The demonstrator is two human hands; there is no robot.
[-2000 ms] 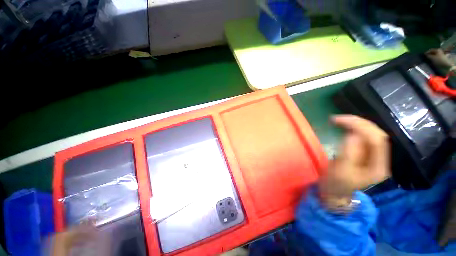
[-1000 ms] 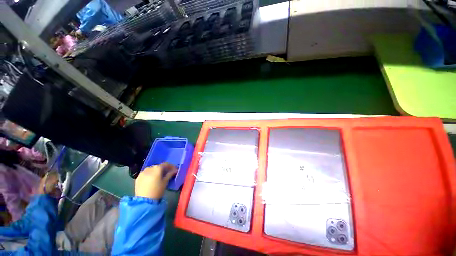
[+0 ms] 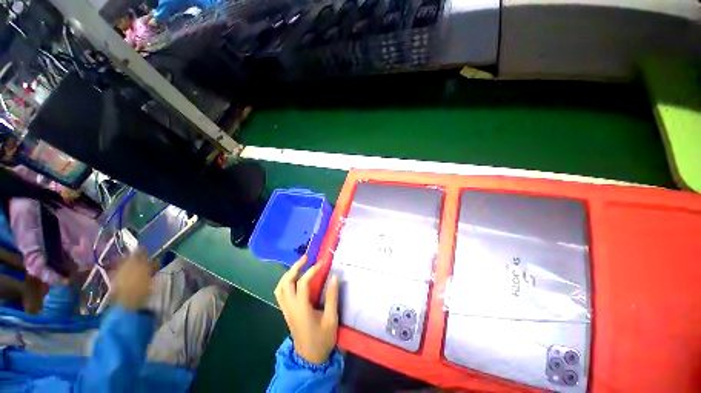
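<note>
A red foam tray [image 3: 449, 265] holds two grey tablets, back side up, under clear wrinkled film. The left tablet [image 3: 384, 295] and the wider middle tablet [image 3: 516, 276] each show a camera cluster at the lower right corner. My left hand [image 3: 311, 311] is at the tray's left edge, fingers apart and thumb beside the left tablet; no part shows in it. The blue bin [image 3: 286, 224], just beyond my fingertips, holds a few tiny black bits. My right hand is out of the picture.
The tray's right recess [image 3: 649, 292] holds no tablet. A black stand [image 3: 146, 157] and a metal bar are at left. Another person's blurred hand [image 3: 134, 282] is at lower left. Stacked clear trays [image 3: 369, 38] stand behind; a yellow-green board [image 3: 676, 115] is far right.
The view has swung left since the first frame. My left hand has come out of the blue bin to the tray's left edge. My right hand, seen earliest, is gone from view.
</note>
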